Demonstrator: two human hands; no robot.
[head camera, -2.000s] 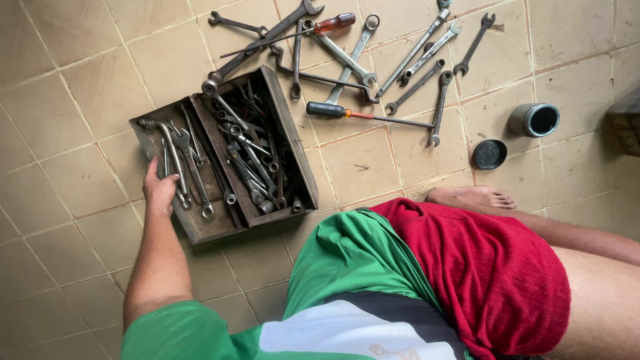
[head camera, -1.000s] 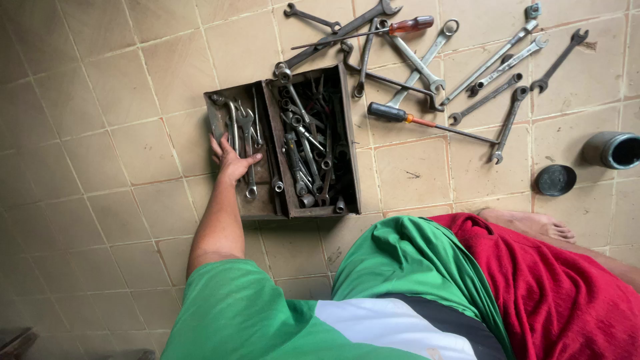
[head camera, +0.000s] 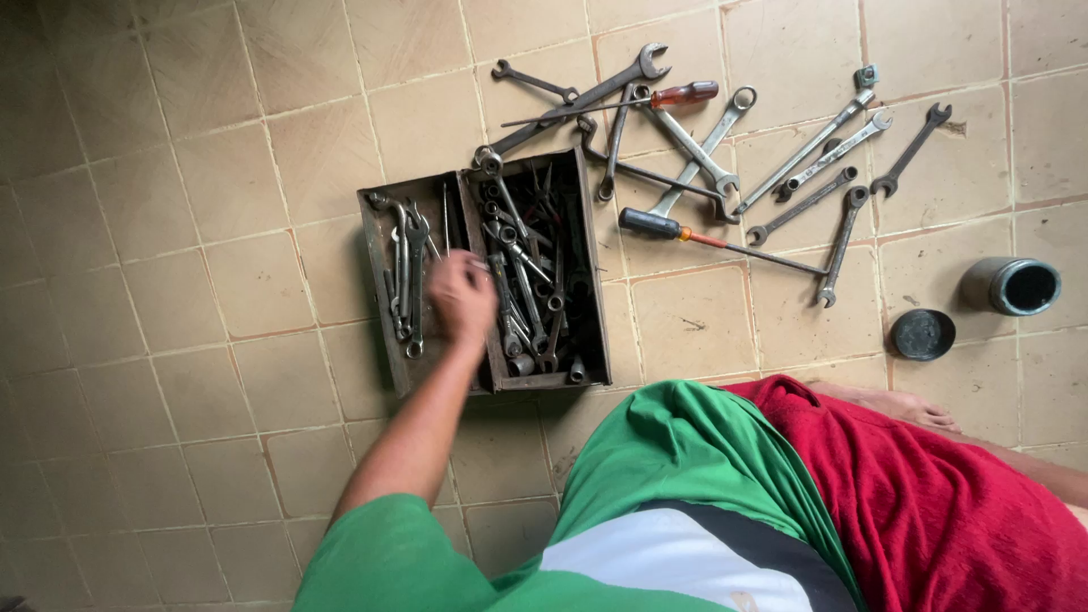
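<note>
My left hand (head camera: 463, 295) is over the middle of an open metal toolbox (head camera: 597, 280), near the wall between its two compartments. It is blurred, and I cannot tell whether its fingers hold anything. To its left, several wrenches (head camera: 415, 276) lie in the shallow compartment. On its right, the deeper compartment is crowded with sockets, wrenches and a ratchet-like tool (head camera: 506, 191). My right hand is out of view.
Right of the toolbox, combination wrenches (head camera: 701, 157), a red-handled screwdriver (head camera: 684, 93), a black-handled screwdriver (head camera: 650, 223) and a socket bar (head camera: 803, 153) lie on floor tiles. Farther right are an open jar (head camera: 990, 285), a round lid (head camera: 923, 334) and my bare foot (head camera: 901, 406).
My left hand has moved from the wrenches in the left compartment rightward to the toolbox's middle wall. The loose tools on the floor look unchanged.
</note>
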